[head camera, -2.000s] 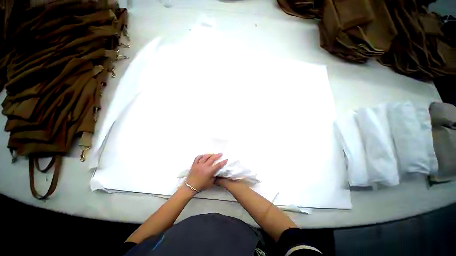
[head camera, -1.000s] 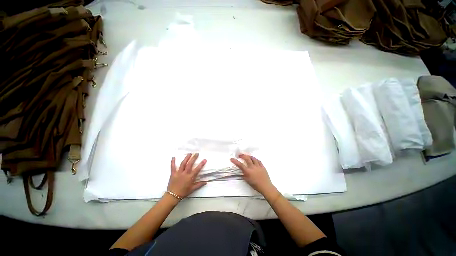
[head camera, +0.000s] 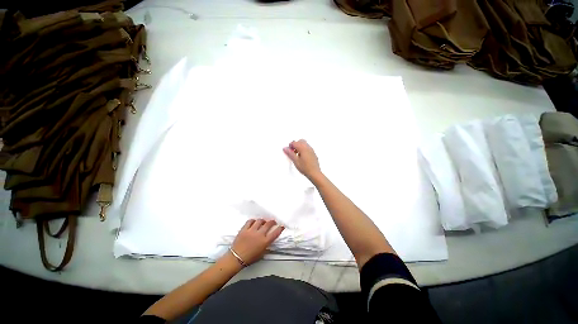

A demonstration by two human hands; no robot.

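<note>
A loose stack of large white tissue paper sheets lies in front of me, very bright. A narrow folded white paper bundle lies on it near the front edge. My left hand rests on the left part of the bundle with its fingers spread a little. My right hand is farther forward over the stack, fingertips pinched on a thin part of the white paper, which rises from the bundle. Glare hides the paper's edges there.
Brown bags with gold clips overlap at the left, with a strap loop hanging down. Folded brown bags lie at the far right. White paper pads and a grey-beige bag lie at the right.
My right hand has moved forward from the bundle, pulling paper up with pinched fingers. My left hand has shifted slightly right and stays at the bundle. The whole view has shifted a little.
</note>
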